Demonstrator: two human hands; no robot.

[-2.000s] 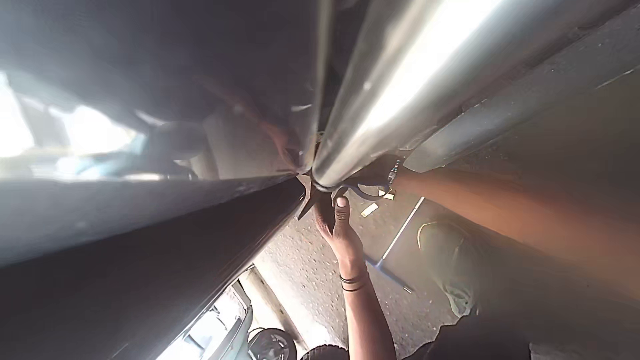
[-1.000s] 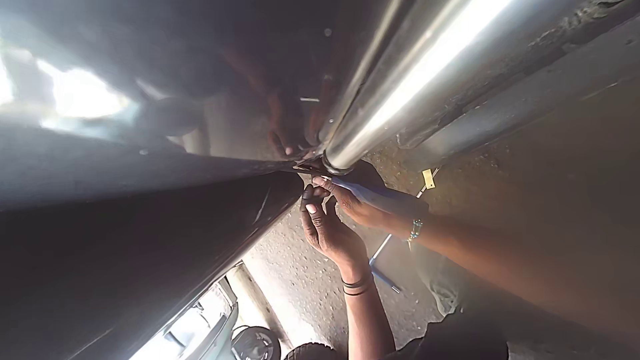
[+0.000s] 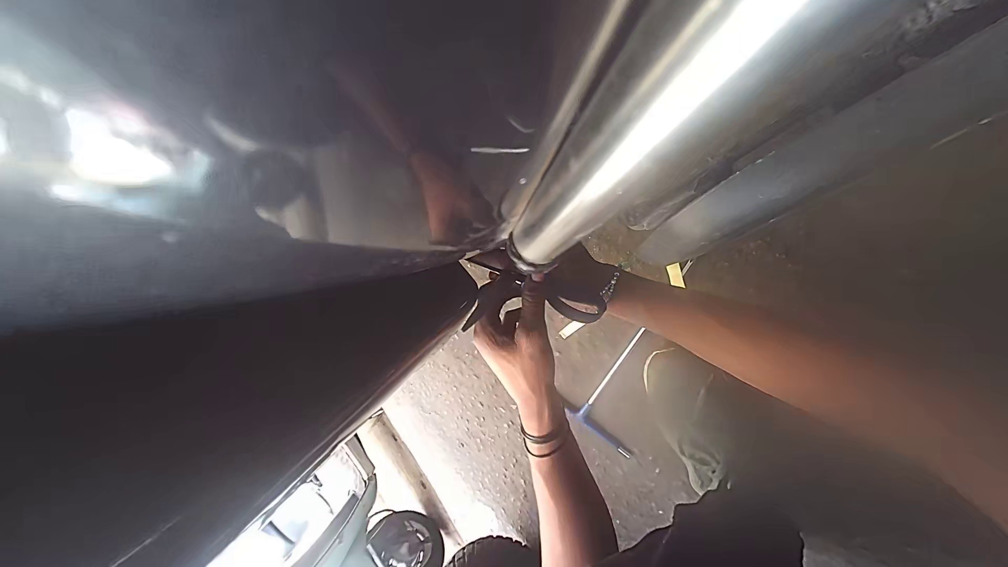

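Note:
My left hand (image 3: 516,354) reaches up from the bottom, with its thumb raised and its fingers around a black piece with an open loop (image 3: 579,309) and pointed ends; whether this is a tool or trim I cannot tell. It is at the lower end of a shiny metal sill or rail (image 3: 614,165), beside a glossy dark vehicle panel (image 3: 354,157). My right hand (image 3: 581,272) comes in from the right, behind that end and beside the loop. Deep shadow and the metal hide most of its fingers, so its hold is unclear.
A T-handle wrench (image 3: 587,411) with a blue bar lies on the rough ground (image 3: 465,402). Yellow (image 3: 676,275) and pale (image 3: 572,329) scraps are near the right forearm. A wheel (image 3: 405,539) and part of another vehicle (image 3: 339,520) show at the lower left.
My right hand, in plain view below the sill's end one second ago, is now mostly behind it in shadow. The black loop, not plain then, shows again between the hands.

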